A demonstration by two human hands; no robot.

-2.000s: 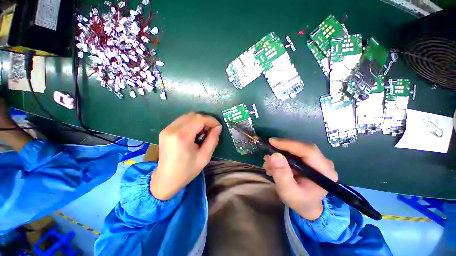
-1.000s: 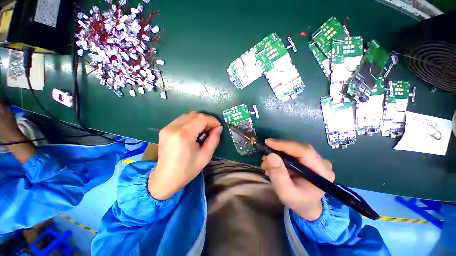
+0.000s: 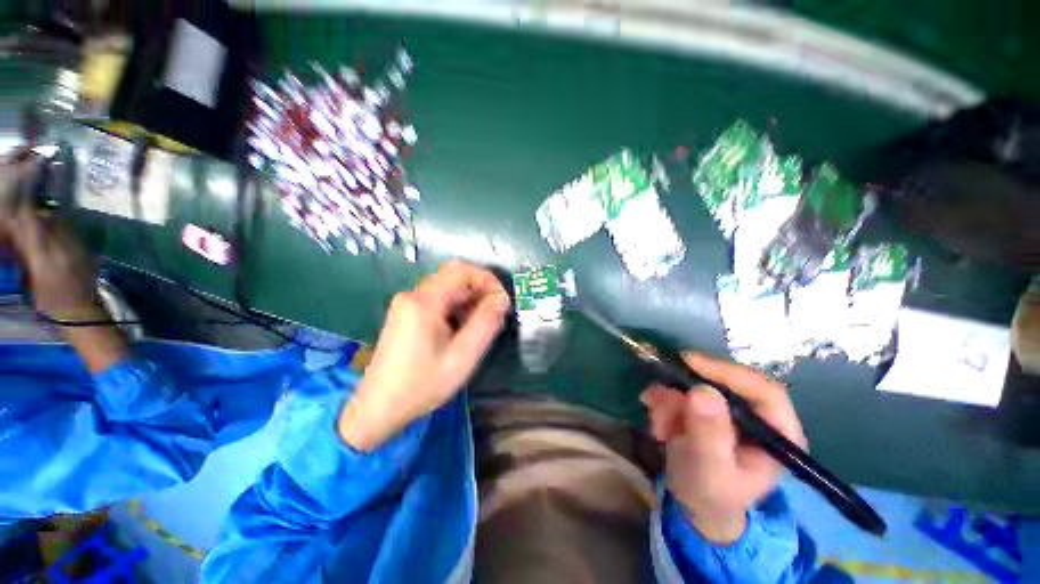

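Note:
A green and silver circuit board (image 3: 539, 310) lies on the bench between my hands, blurred. My left hand (image 3: 431, 342) is at its left edge with thumb and forefinger pinched together; a dark bit shows between the fingers, too blurred to name. My right hand (image 3: 728, 439) grips the black handle of the soldering iron (image 3: 787, 452). The iron's metal tip points up and left, to the right of the board and apart from it.
A heap of white connectors with red wires (image 3: 334, 156) lies at left, near a black station (image 3: 183, 71). More boards (image 3: 648, 237) lie beyond, others pile at right (image 3: 758, 325) by a paper sheet (image 3: 949, 356). Another person's arm (image 3: 57, 268) is at far left.
The view has shifted, so the bench's pale far rail shows more. My right hand and the iron have moved right, and the tip has come away from the board. My left hand stays pinched beside the board.

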